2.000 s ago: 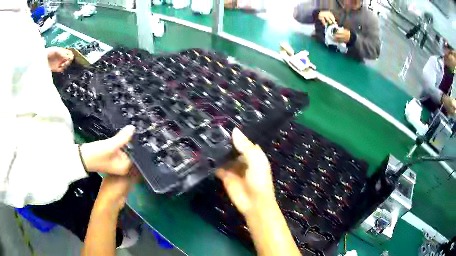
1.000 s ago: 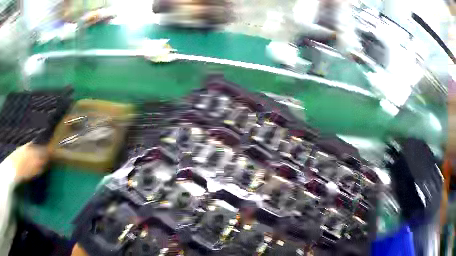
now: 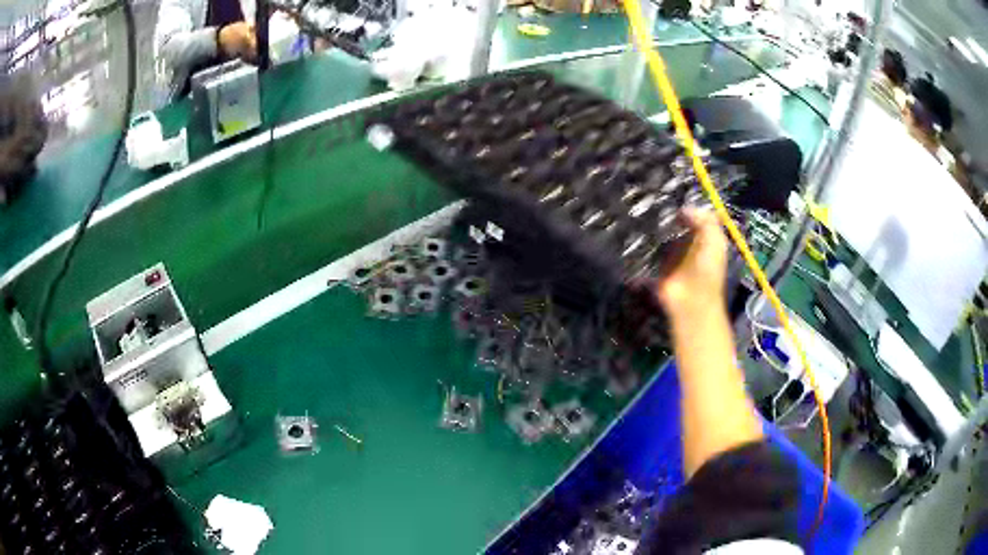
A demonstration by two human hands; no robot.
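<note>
A large black blister tray (image 3: 542, 152) filled with parts is tilted above the far side of the green bench. My right hand (image 3: 697, 260) grips its near right corner; the fingers under it are partly hidden. My left hand is not in view. Below the tray lies a blurred heap of small square modules (image 3: 536, 336) with thin wires. Single square parts lie nearer, one at the bench middle (image 3: 460, 411) and one further left (image 3: 296, 431).
A grey-white screw feeder (image 3: 141, 325) stands at left, with a white pad (image 3: 237, 525) before it. Another filled black tray (image 3: 65, 477) is at lower left. A blue bin (image 3: 639, 434) holds parts at the bench edge. An orange-yellow hose (image 3: 748, 255) hangs at right. A person's hand (image 3: 236, 41) shows beyond.
The view has swung right, from the filled trays to the feeder, loose modules and blue bin. Two seconds ago both my hands held a tray; now only my right hand shows on one.
</note>
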